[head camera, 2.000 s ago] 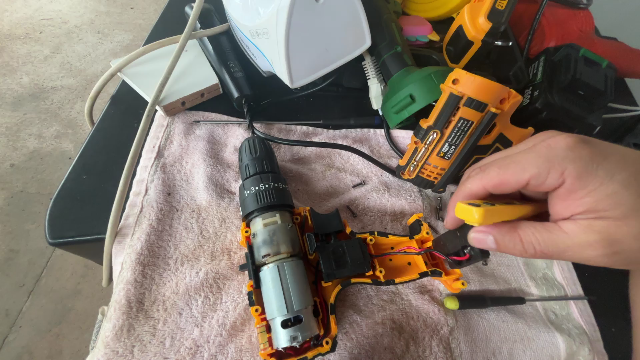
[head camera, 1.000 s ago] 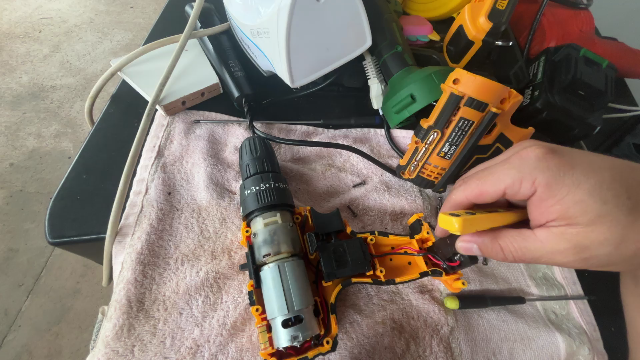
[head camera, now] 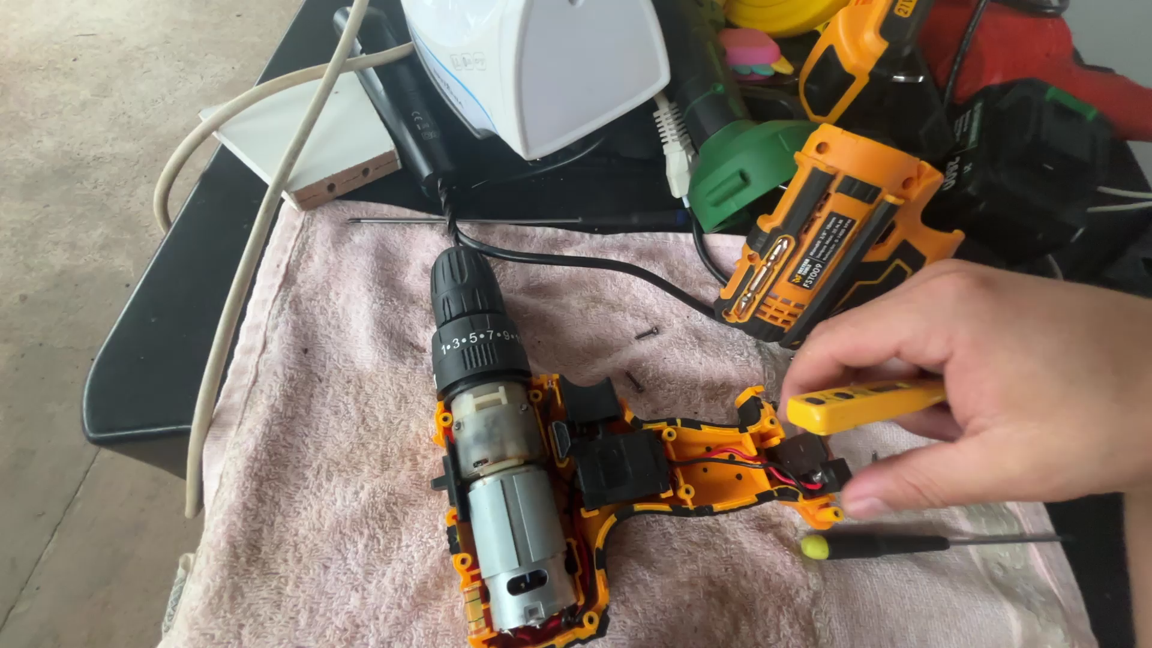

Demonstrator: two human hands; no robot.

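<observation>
An opened cordless drill lies on a pink towel (head camera: 360,450), its black chuck (head camera: 468,297) pointing up the view. Its orange half shell (head camera: 720,468) holds a silver motor (head camera: 520,531), a gearbox (head camera: 495,427), a black trigger switch (head camera: 621,468) and red and black wires. My right hand (head camera: 981,387) reaches in from the right and holds a yellow-handled tool (head camera: 855,405); its working end is hidden. The thumb and fingers are beside the black battery terminal block (head camera: 810,463) at the handle's end. My left hand is not in view.
The other drill shell half (head camera: 837,243) rests behind my right hand. A screwdriver (head camera: 882,544) lies below the handle's end, and a long thin screwdriver (head camera: 540,220) along the towel's back edge. Small screws (head camera: 648,332) dot the towel. Behind are a white appliance (head camera: 540,72), a green funnel-shaped part (head camera: 747,171) and cables.
My right hand has shifted a little, and the yellow tool has changed its tilt. The terminal block at the handle's end sits slightly differently.
</observation>
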